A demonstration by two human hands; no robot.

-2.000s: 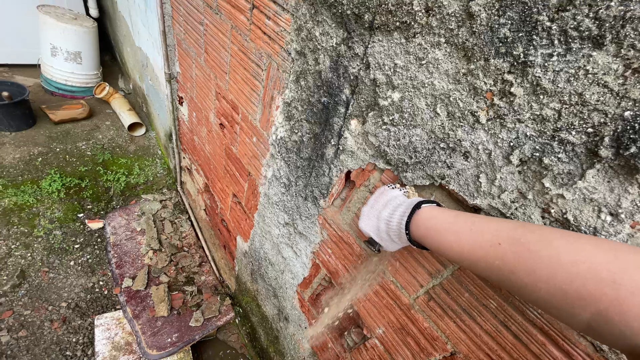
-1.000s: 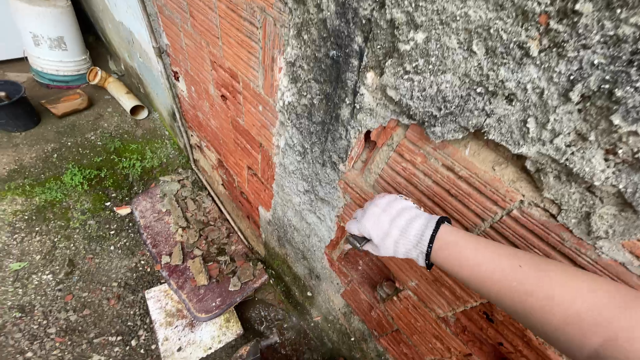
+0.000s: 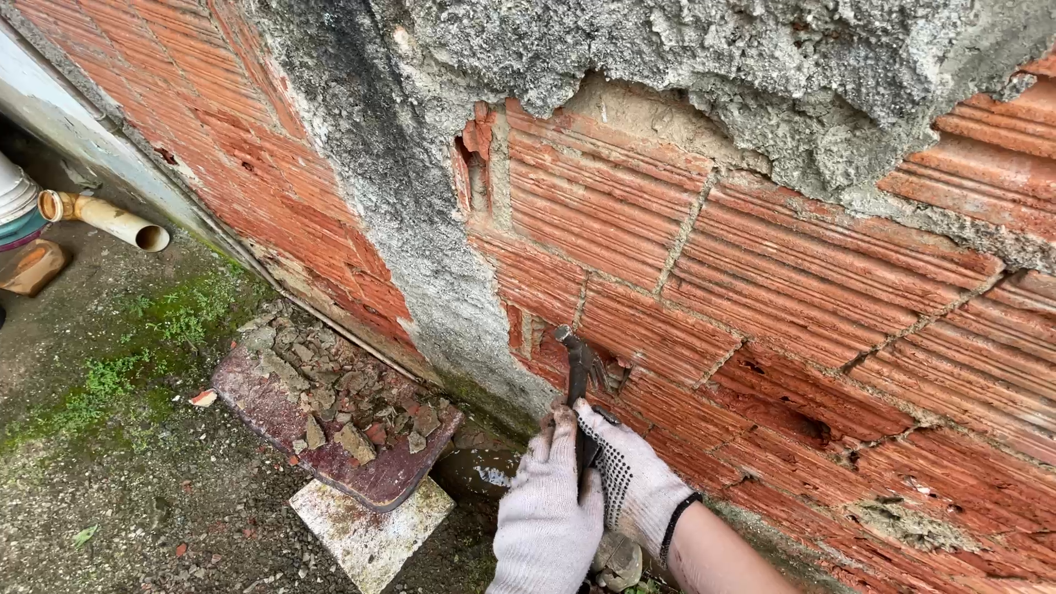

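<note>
A claw hammer stands head up in front of the bare hollow clay brick wall, its dark handle between my two gloved hands. My left hand, in a white knit glove, has its fingers around the handle from the left. On the right side, my right hand grips the same handle, its glove dotted black with a black cuff. Rough grey render borders the exposed bricks on the left and above. Whether another tool lies within the hands cannot be told.
A dark red mat or board bearing broken render pieces lies at the wall's foot, over a speckled square slab. A plastic pipe elbow, a white bucket and mossy ground are at the left.
My left hand and the claw hammer have come into view. My right hand, earlier on the wall with a small metal tool, has moved down to the hammer handle. The view has shifted.
</note>
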